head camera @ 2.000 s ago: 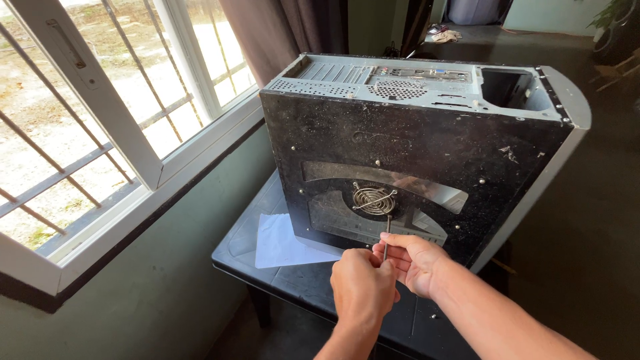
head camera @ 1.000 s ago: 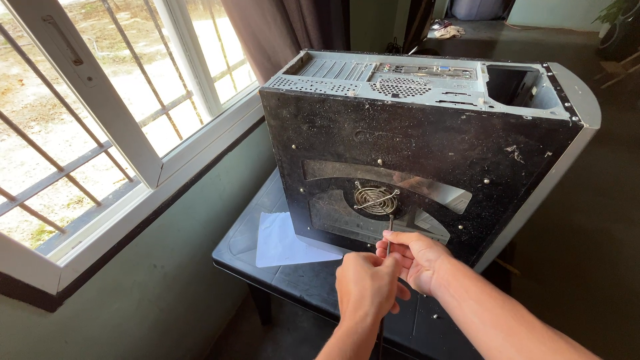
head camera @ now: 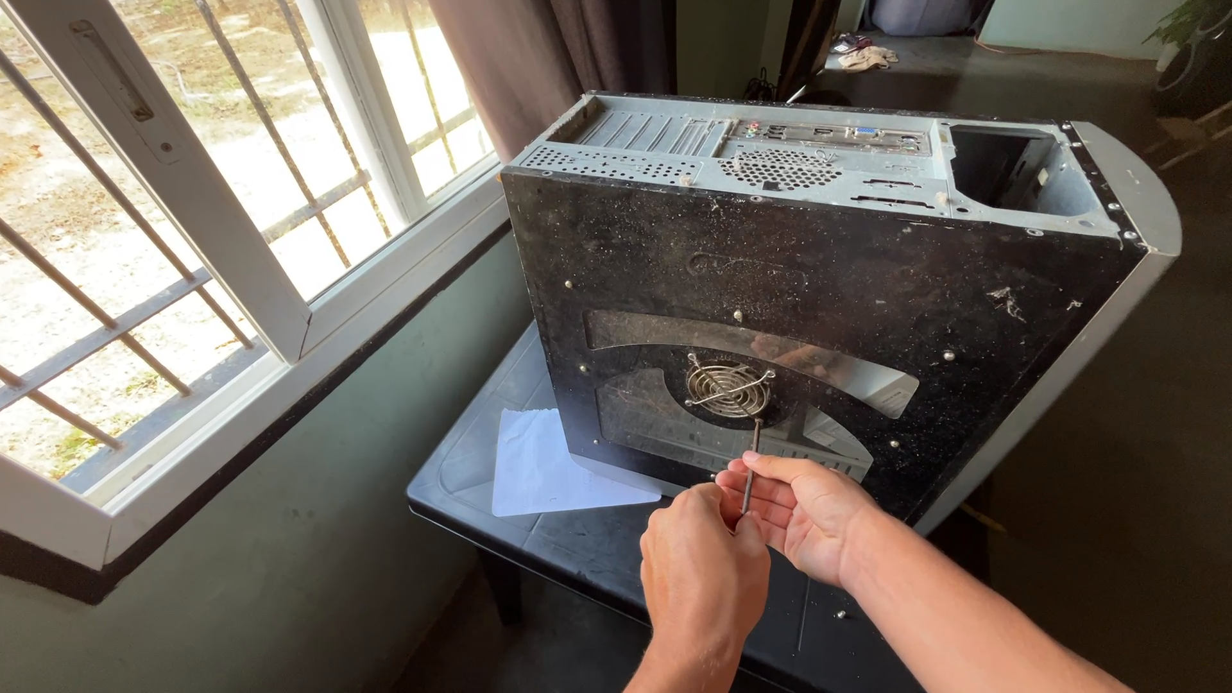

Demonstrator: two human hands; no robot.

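A dusty black computer case (head camera: 847, 279) stands with its perforated rear panel facing up and its windowed side toward me. A round wire fan grille (head camera: 729, 388) sits on that side. The metal shaft of a screwdriver (head camera: 754, 462) meets the grille's lower right edge. My left hand (head camera: 705, 563) is closed around the lower end of the tool, so its handle is hidden. With its fingertips, my right hand (head camera: 804, 510) pinches the shaft higher up, below the grille.
The case rests on a dark table (head camera: 462, 462), with a white sheet of paper (head camera: 563, 467) beside its lower left edge. A small screw (head camera: 840, 614) lies on the table near my right wrist. A barred window (head camera: 318, 183) and a curtain (head camera: 539, 77) are at the left.
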